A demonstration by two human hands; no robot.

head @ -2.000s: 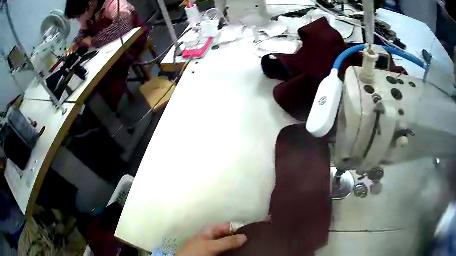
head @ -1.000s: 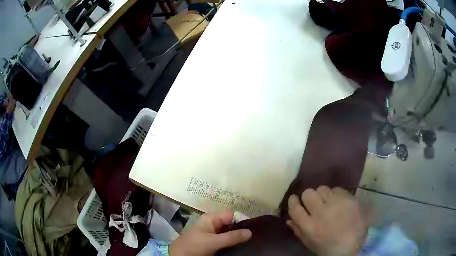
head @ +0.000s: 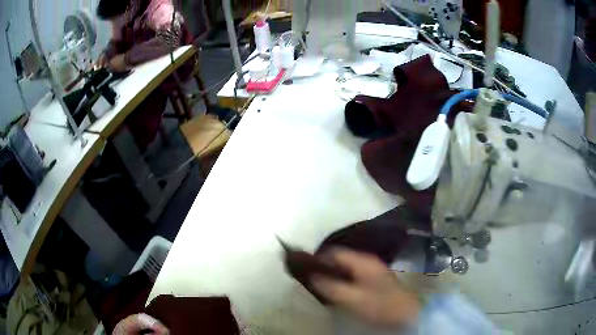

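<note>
My right hand (head: 369, 288), blurred, grips a maroon fabric panel (head: 376, 237) over the table, left of the sewing machine head (head: 480, 173). A folded, pointed end of fabric sticks out left of its fingers. My left hand (head: 140, 324), cut off by the bottom edge, pinches another maroon piece (head: 196, 314) at the table's near left corner. More maroon fabric (head: 398, 141) lies bunched behind, beside the white lamp (head: 428, 156). The needle area is partly hidden and blurred.
A white basket (head: 155, 256) stands below the table's left edge. A pink-red item (head: 266, 80) and thread spools (head: 262, 36) are at the back. A person (head: 147, 39) works at another table on the left.
My left hand has moved left with a maroon piece. My right hand has lifted and folded the long panel's near end, pulling it back from the front. The view has tilted up again.
</note>
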